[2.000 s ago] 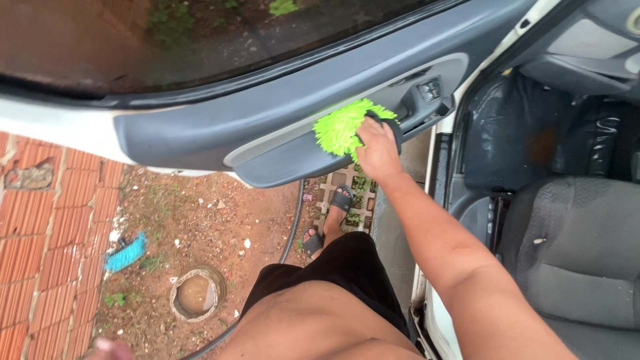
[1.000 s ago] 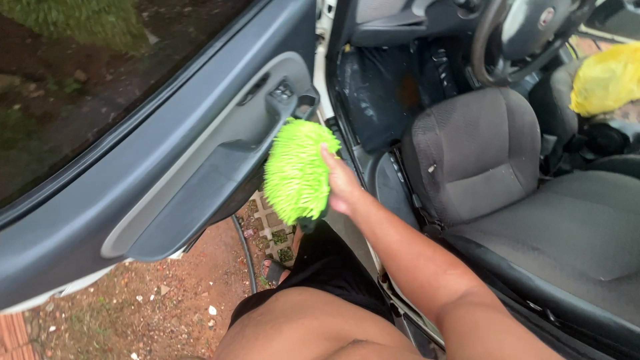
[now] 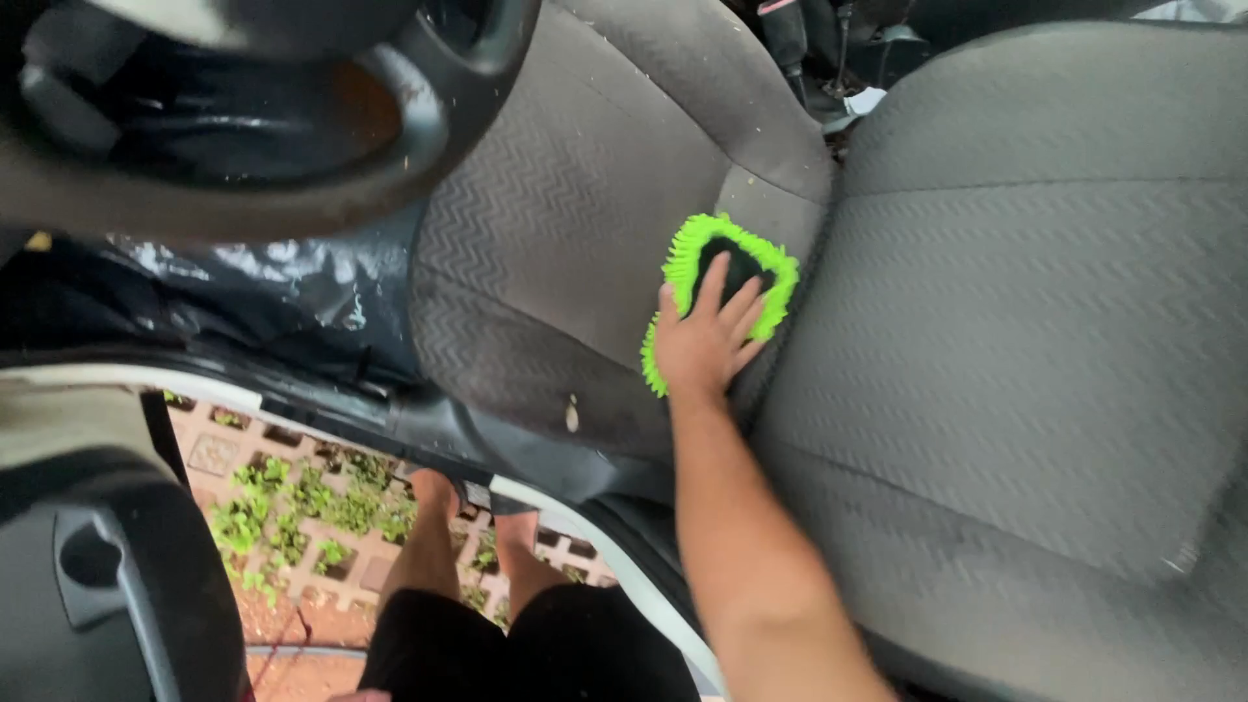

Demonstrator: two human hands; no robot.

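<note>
A bright green chenille microfiber mitt with a dark backing point(image 3: 780, 263) lies flat on the rear part of the grey patterned car seat cushion point(image 3: 575, 175). My right hand point(image 3: 710, 341) rests on top of it, palm down, fingers spread over the dark backing and no grip plain to see. The seat backrest point(image 3: 1014, 312) rises just right of the mitt. Of my left hand point(image 3: 361, 696), only a sliver of skin shows at the bottom edge, too little to tell its pose.
The steering wheel point(image 3: 468, 117) takes up the upper left. Below the seat runs the white door sill point(image 3: 585, 536). The open door point(image 3: 107, 575) stands at lower left. My feet are on paving blocks with weeds point(image 3: 331, 517). A pale spot point(image 3: 572, 413) marks the cushion's side.
My right hand and the green mitt have moved from the door's inner panel to the seat cushion. The view has shifted into the car.
</note>
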